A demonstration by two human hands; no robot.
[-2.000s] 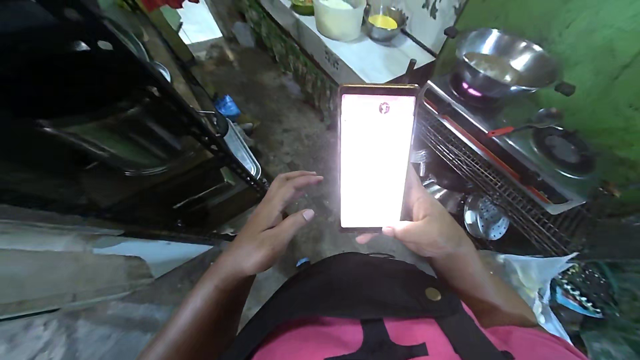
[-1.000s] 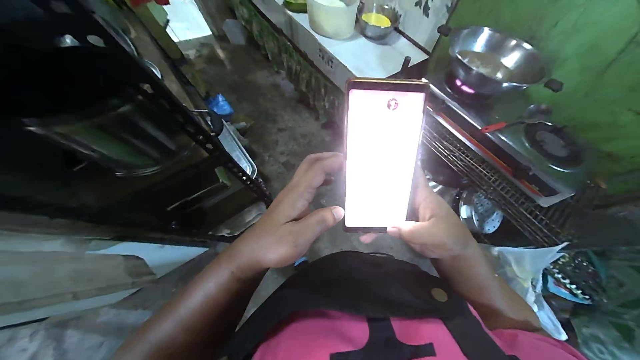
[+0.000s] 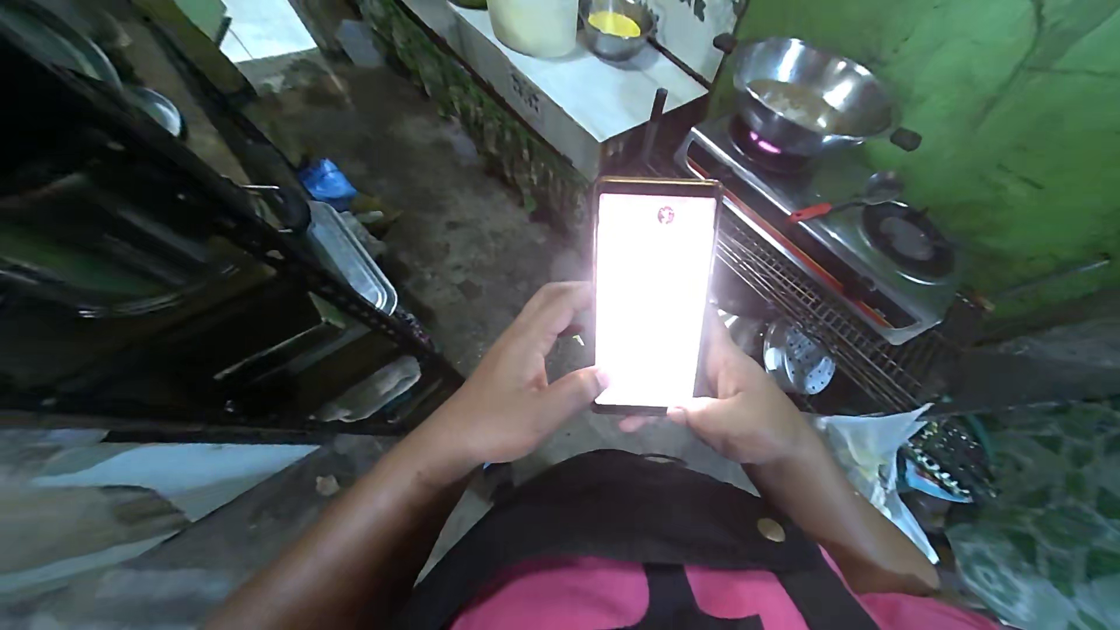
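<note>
A smartphone [image 3: 656,297] with a glaring, nearly white screen stands upright in the middle of the head view. My right hand [image 3: 744,394] grips its lower right side, thumb over the bottom corner and a fingertip showing below the edge. On the other side, my left hand [image 3: 525,385] holds the lower left edge, its thumb at the screen's corner and its fingers reaching behind. Beyond the phone, a steel pan [image 3: 814,92] with liquid in it sits on the lit burner of a two-burner gas stove [image 3: 840,201]. A red-handled utensil [image 3: 814,212] lies between the burners.
At the top, a tiled counter [image 3: 586,96] bears a white container [image 3: 534,26] and a small pan of something yellow [image 3: 612,31]. A wire rack [image 3: 787,297] is under the stove, with a perforated steel ladle [image 3: 798,357]. Dark metal shelving [image 3: 262,254] with trays stands at left.
My left hand was apart from the phone two seconds ago, fingers spread; it has moved right and now holds the phone's left edge. My right hand has kept its grip.
</note>
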